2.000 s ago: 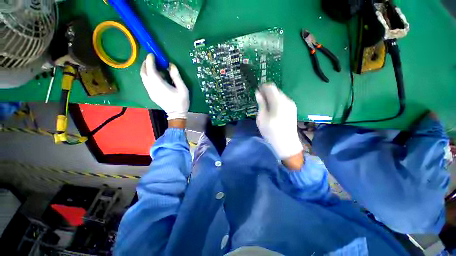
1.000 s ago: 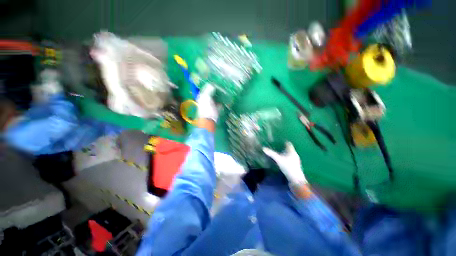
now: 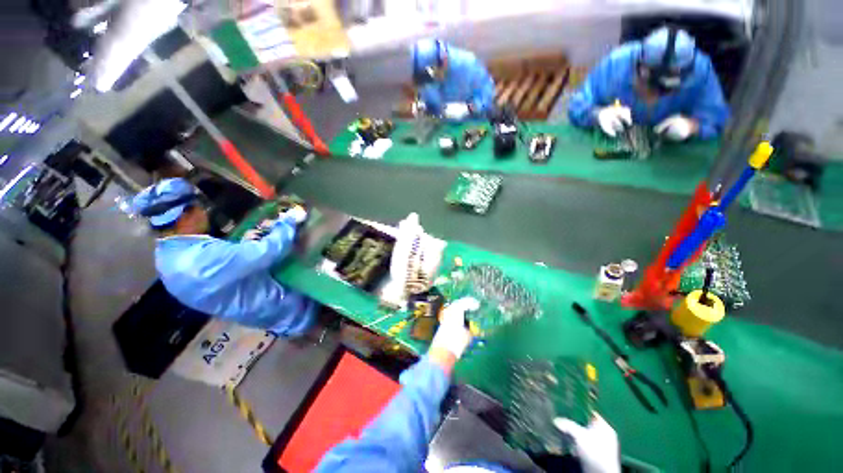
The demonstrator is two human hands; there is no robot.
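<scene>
A green circuit board (image 3: 545,402) with small silver parts is at the near edge of the green bench mat (image 3: 481,365). My right hand (image 3: 593,443), white-gloved, is at its lower right edge, with fingertips overlapping it; the grip is unclear. My left hand (image 3: 455,330), also gloved, is further left beside a second board (image 3: 499,294). Something blue and yellow shows by its fingers, too blurred to tell whether it is held.
Pliers (image 3: 638,381) and a black brush-like tool (image 3: 596,328) lie right of the boards. Beyond are a red holder (image 3: 667,263), yellow spool (image 3: 698,314) and soldering stand (image 3: 707,393). A red-lined tote (image 3: 342,411) is lower left. Three workers sit around.
The view has swung up and left, bringing the other workers in. My left hand stays by the blue and yellow items. My right hand is now at the board's lower right edge.
</scene>
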